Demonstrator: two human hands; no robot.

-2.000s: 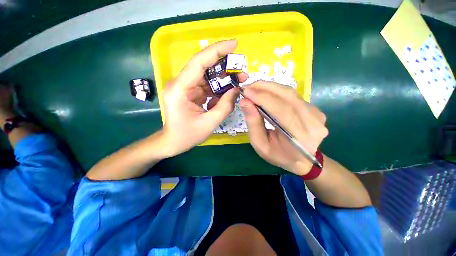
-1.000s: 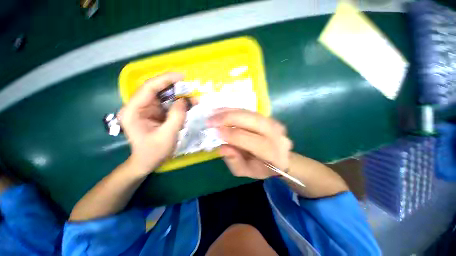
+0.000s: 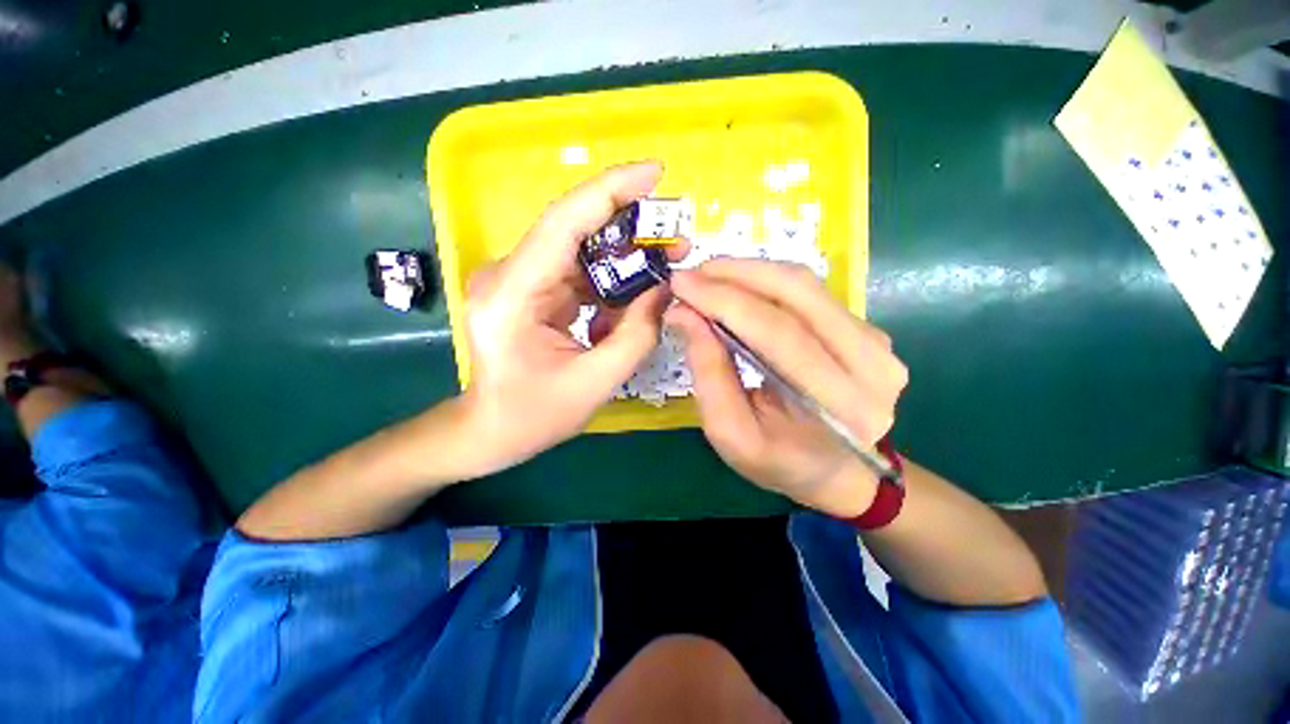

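My bare left hand [image 3: 545, 347] holds a small black electronic module [image 3: 620, 272] with white details and a small yellow strip, above the yellow tray [image 3: 447, 156]. My bare right hand [image 3: 792, 382] holds slim silver tweezers [image 3: 799, 392]. Their tip end is at the module's lower right edge, close to my left thumb; the very tip is too small to tell. Many tiny white pads [image 3: 658, 371] lie loose in the tray, partly hidden under my hands.
Another black module [image 3: 399, 279] lies on the green bench left of the tray. A cream sheet with blue marks [image 3: 1186, 212] lies at the right. Stacked clear trays [image 3: 1181, 580] stand at the lower right. A neighbour's blue sleeve [image 3: 106, 523] is at the left. A white strip [image 3: 354, 88] borders the belt.
The view swung away and back. One second ago my right hand was apart from the module with the tweezers pointing back; now it is at the module with the tweezers pointing to it.
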